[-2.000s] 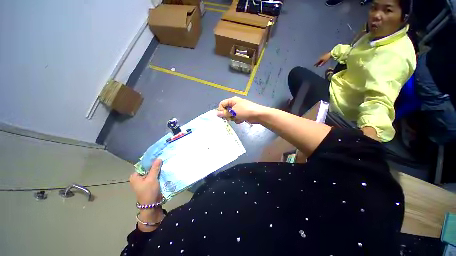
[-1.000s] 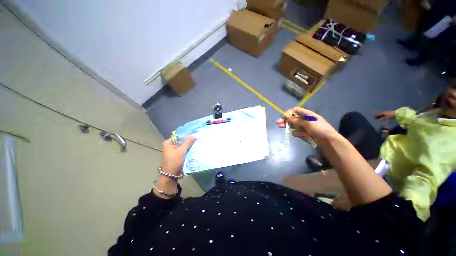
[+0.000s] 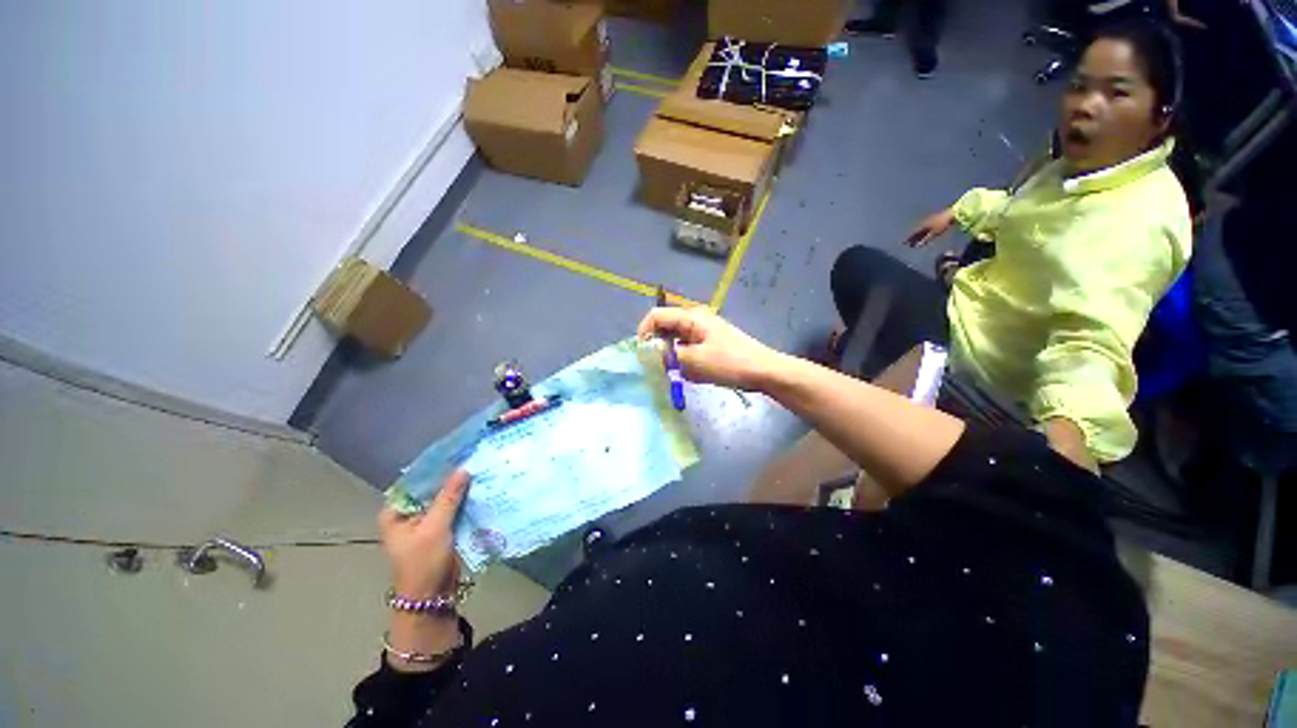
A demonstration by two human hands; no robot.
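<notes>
A stack of pale blue and yellow-green printed forms (image 3: 569, 462) is held up in front of me, with a round stamp near its lower left corner. A silver bulldog clip (image 3: 512, 384) with a red patch grips its upper edge. My left hand (image 3: 424, 541) holds the left edge, thumb on top. My right hand (image 3: 697, 346) is at the upper right corner, with a blue pen (image 3: 673, 373) between its fingers. Its fingertips touch the corner of the sheets.
A person in a yellow jacket (image 3: 1074, 292) sits at the right. Cartons (image 3: 534, 125) stand on the grey floor beyond, near yellow lines. A small carton (image 3: 373, 307) is by the wall. A door handle (image 3: 225, 556) is at the left, a wood desk (image 3: 1223, 640) at the lower right.
The view has swung back to the right. My right hand, apart from the forms a second ago, is now at their upper right corner. The top sheet now looks bluer, with a yellow-green right edge.
</notes>
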